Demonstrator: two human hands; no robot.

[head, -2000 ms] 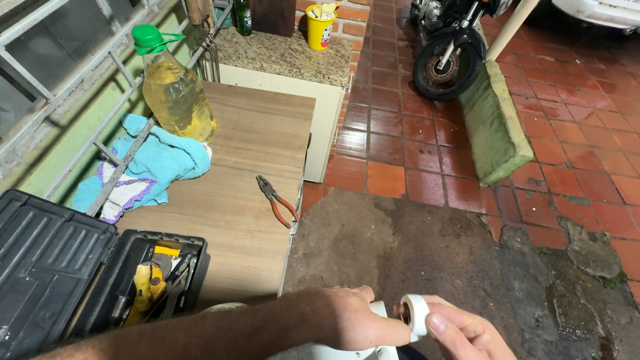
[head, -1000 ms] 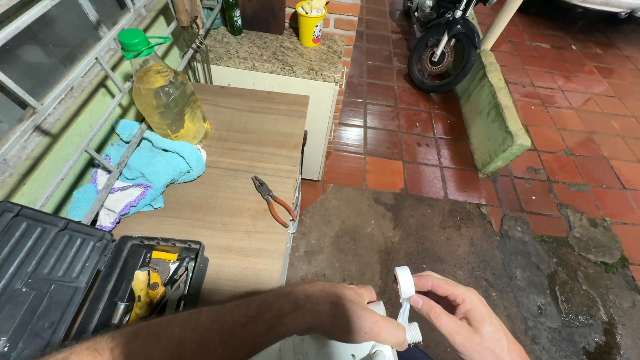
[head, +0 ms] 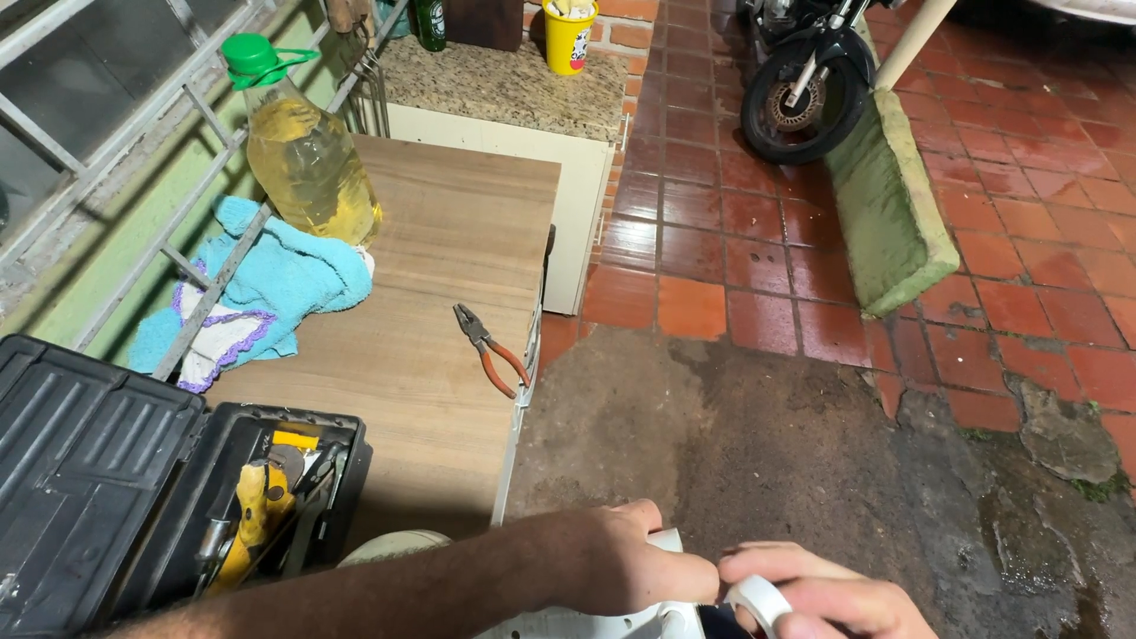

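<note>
My left hand [head: 635, 559] reaches over a white plastic part [head: 666, 538] at the bottom edge and grips it; the fingertips lie partly out of sight. Close to its right, my right hand [head: 825, 590] holds a roll of white tape [head: 760, 602] between thumb and fingers. More of a white plastic body [head: 568, 625] shows under my left forearm, cut off by the frame. Pliers with orange handles [head: 491, 348] lie on the wooden tabletop [head: 435, 240], near its right edge.
An open black toolbox [head: 346, 479] sits at lower left. Behind it are a blue towel [head: 302, 266] and a green-capped bottle of yellow liquid [head: 311, 169]. A yellow cup [head: 568, 40] stands on the granite counter [head: 497, 89]. A motorcycle [head: 794, 98] and a low green wall [head: 896, 213] are beyond.
My right hand has moved down, and the tape roll with it. A strip of tape stretched from the roll to the white part one second ago. My left hand stays at the white part.
</note>
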